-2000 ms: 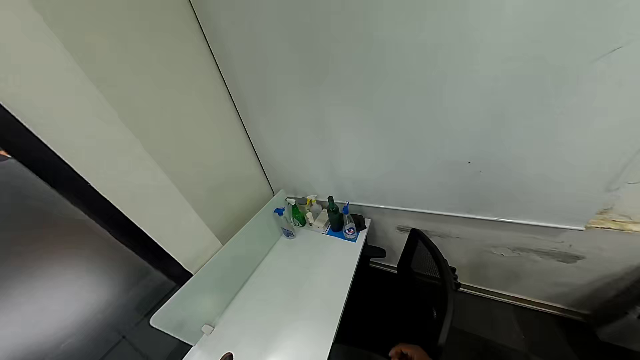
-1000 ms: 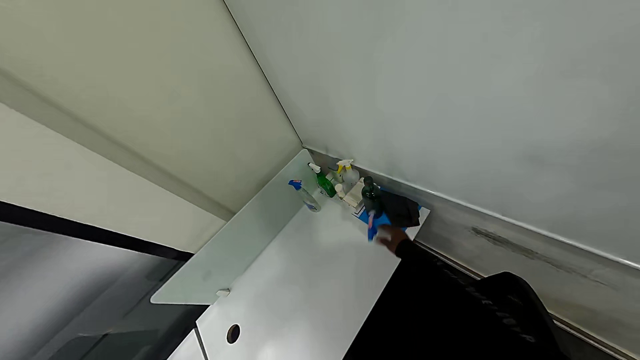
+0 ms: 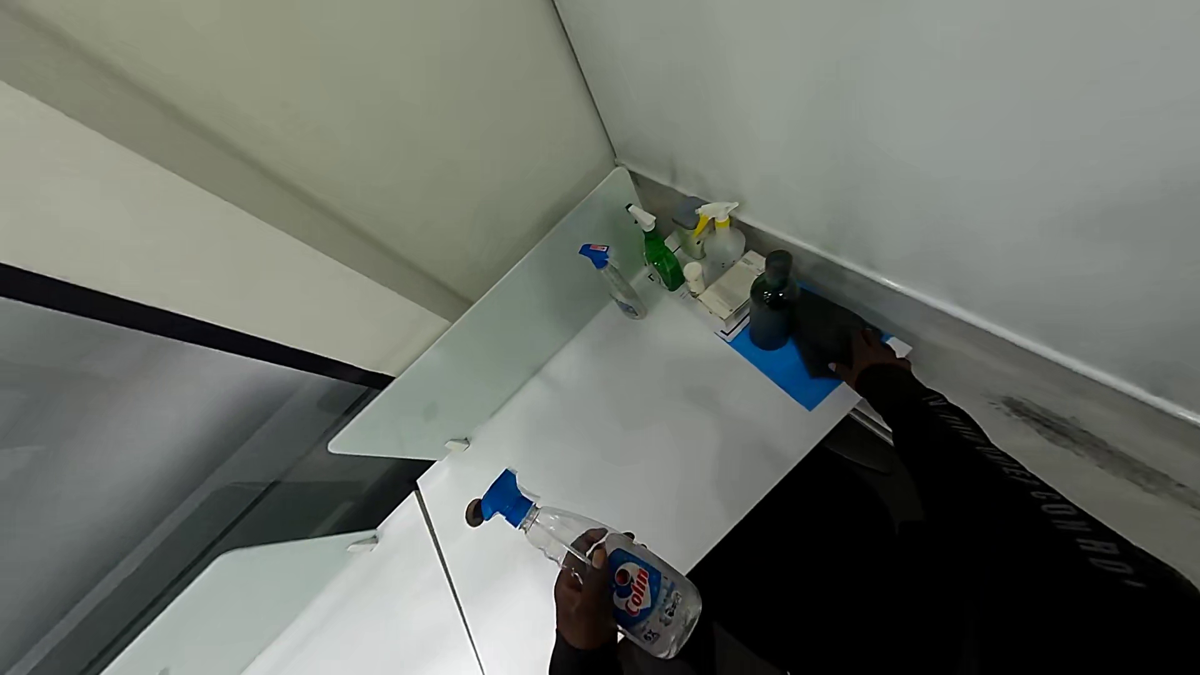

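My left hand (image 3: 589,595) grips a clear Colin spray bottle (image 3: 609,572) with a blue trigger head, tilted over the front part of the white desk (image 3: 600,412). At the desk's far right, my right hand (image 3: 867,356) rests on a black cloth-like item (image 3: 825,328); whether its fingers grip it is unclear. That item lies partly on a blue sheet (image 3: 787,375), beside a dark bottle (image 3: 772,305).
Behind stand a white box (image 3: 733,289), a green spray bottle (image 3: 662,258), a yellow-and-white trigger sprayer (image 3: 724,246) and a blue-headed spray bottle (image 3: 621,286). A frosted glass divider (image 3: 506,328) edges the desk; walls rise behind.
The Colin bottle is now in my left hand at the desk's front; a second ago my right hand was at a blue-headed bottle near the dark bottle. My right hand is now on the black item.
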